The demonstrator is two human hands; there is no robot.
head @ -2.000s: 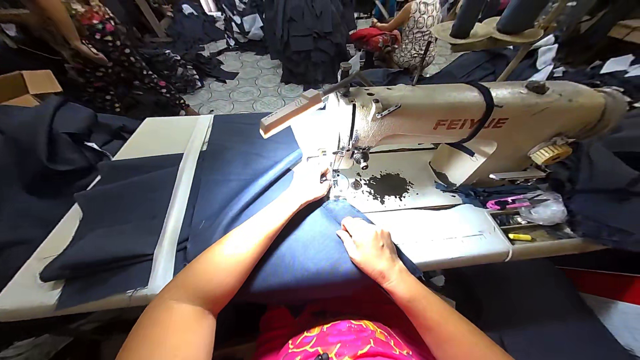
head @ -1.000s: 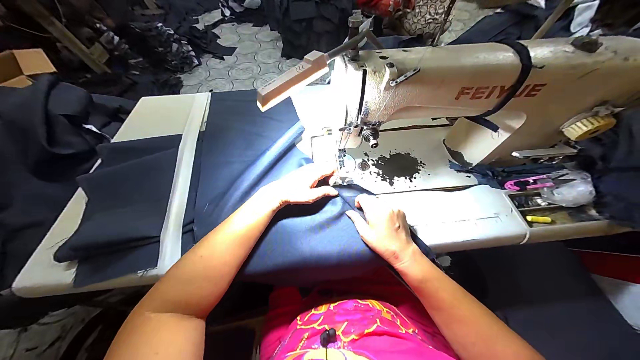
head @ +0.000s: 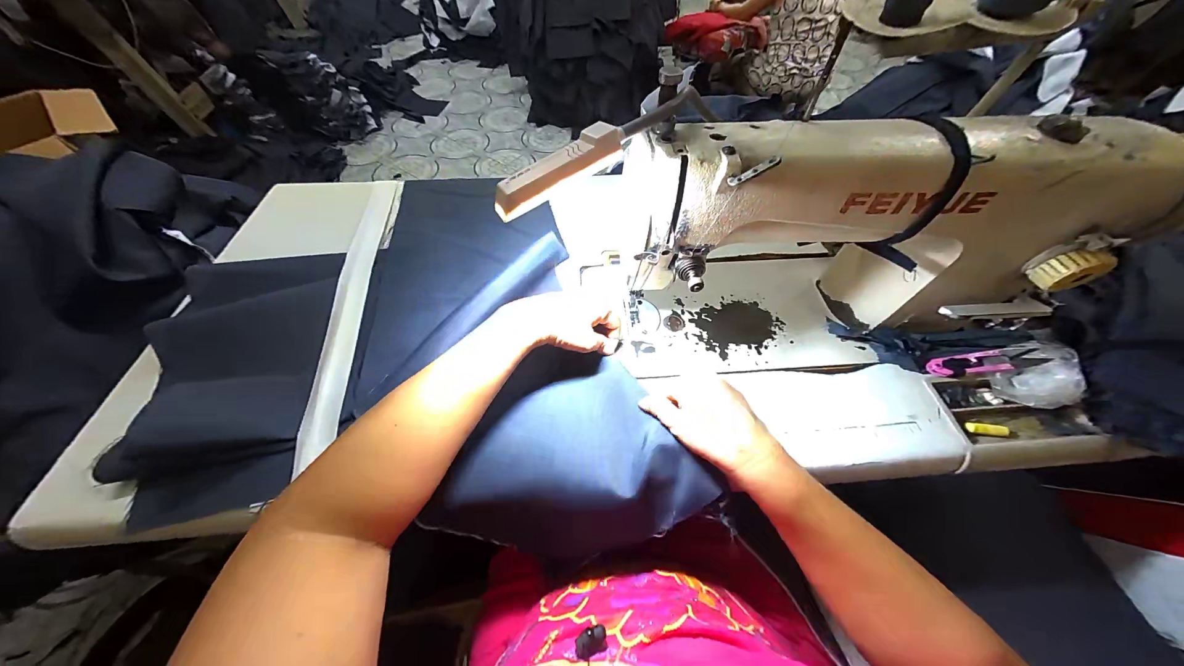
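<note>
A Feiyue industrial sewing machine (head: 832, 185) stands on the table, its lit needle area left of a dark worn patch. Dark blue fabric (head: 573, 435) lies from the table's back edge down over its front edge toward my lap. My left hand (head: 564, 324) pinches the fabric's edge between thumb and finger, just left of the needle area. My right hand (head: 717, 425) holds the same edge nearer to me, thumb and fingertips on the cloth. Glare hides the presser foot's contact with the cloth.
Folded dark cloth pieces (head: 240, 370) lie on the table's left part, beside a pale strip (head: 347, 314). A lamp (head: 560, 171) reaches over the needle area. At the right, a tray holds a plastic bag (head: 1041, 375), a pink tool (head: 967, 363) and a yellow item (head: 987, 429). Another person sits behind.
My hands have moved apart, with the left at the needle area and the right farther right and nearer to me. The cloth between them is spread wider toward my lap.
</note>
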